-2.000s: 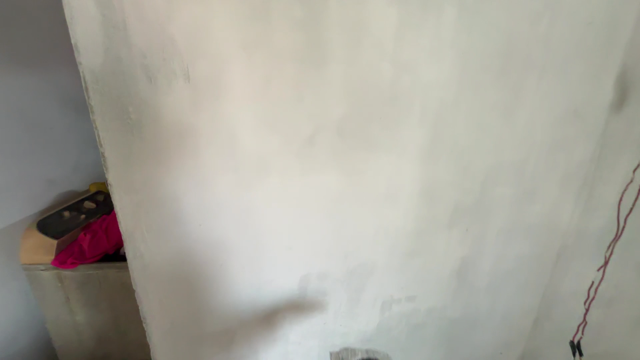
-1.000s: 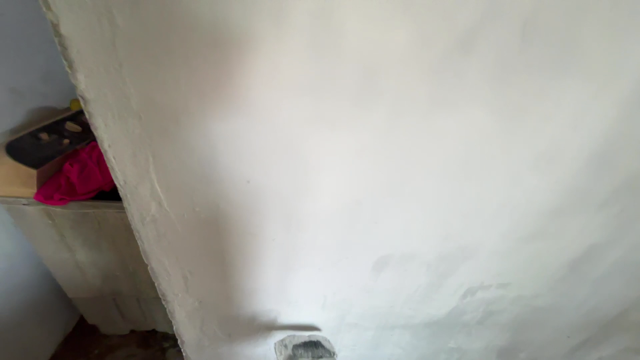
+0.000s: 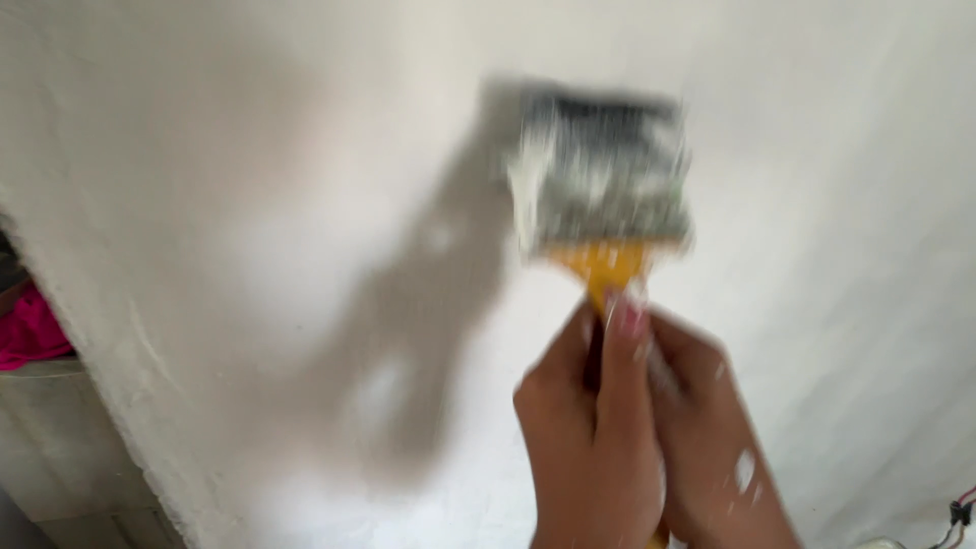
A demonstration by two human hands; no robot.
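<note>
A wide paintbrush [image 3: 606, 168] with a yellow handle points upward in front of the whitish wall [image 3: 267, 252]; its dark bristles and ferrule are smeared with white paint. Both hands grip the handle. My left hand [image 3: 591, 427] wraps it with the thumb along the front, and my right hand [image 3: 701, 427] closes on it from the right, flecked with white paint. Motion blurs the brush, so whether its bristles touch the wall cannot be told. The lower end of the handle is mostly hidden behind the hands.
The wall's rough edge [image 3: 114, 404] runs down the left side. Beyond it, a bright pink cloth [image 3: 30, 332] lies on a grey ledge [image 3: 53, 435]. Wires with a black-taped joint [image 3: 961, 512] hang at the lower right.
Both hands and the paintbrush have come into view in front of the wall; neither earlier frame shows them. The view has shifted.
</note>
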